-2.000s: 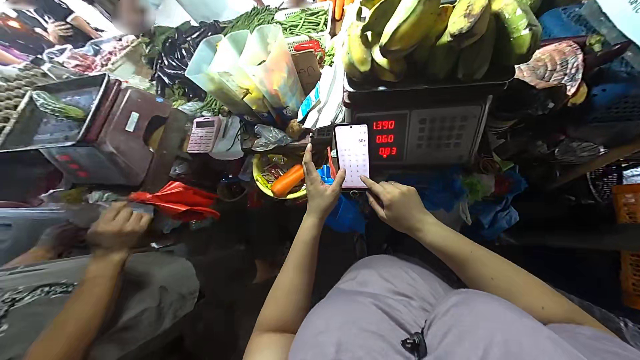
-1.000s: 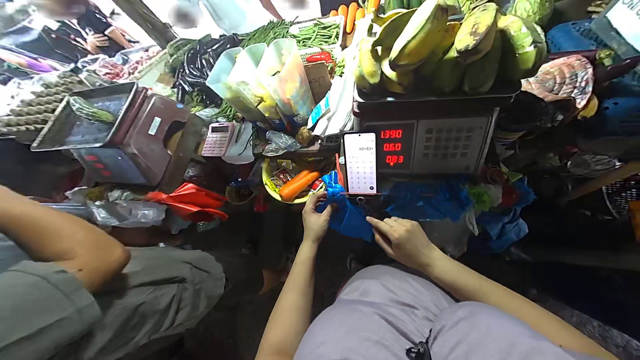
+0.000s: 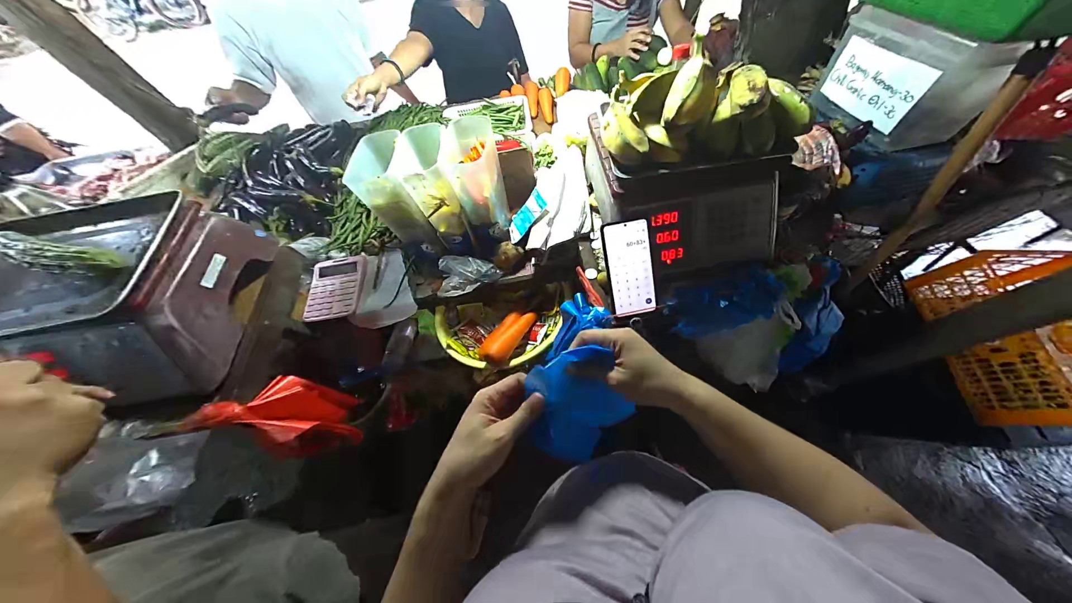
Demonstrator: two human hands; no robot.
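My left hand (image 3: 496, 419) and my right hand (image 3: 641, 368) both grip a blue plastic bag (image 3: 574, 398) in front of my lap. More blue plastic is bunched just above it. Past my right hand a smartphone (image 3: 630, 268) showing a calculator stands upright against a digital scale (image 3: 712, 218) with red digits. Green and yellow bananas (image 3: 695, 109) lie on the scale's tray. A yellow basket (image 3: 456, 352) with a carrot (image 3: 507, 337) and small packets sits beyond my left hand.
A pink calculator (image 3: 333, 289), a red plastic bag (image 3: 285, 414) and a second scale (image 3: 193, 293) are on the left, near a co-worker's hand (image 3: 50, 410). Plastic containers (image 3: 423, 176), eggplants (image 3: 289, 167) and people stand beyond. An orange crate (image 3: 997, 360) is at the right.
Two seconds ago my left hand was at the phone and my right finger touched its screen. Now the phone leans on the scale and both hands hold the blue bag. The view has tilted up.
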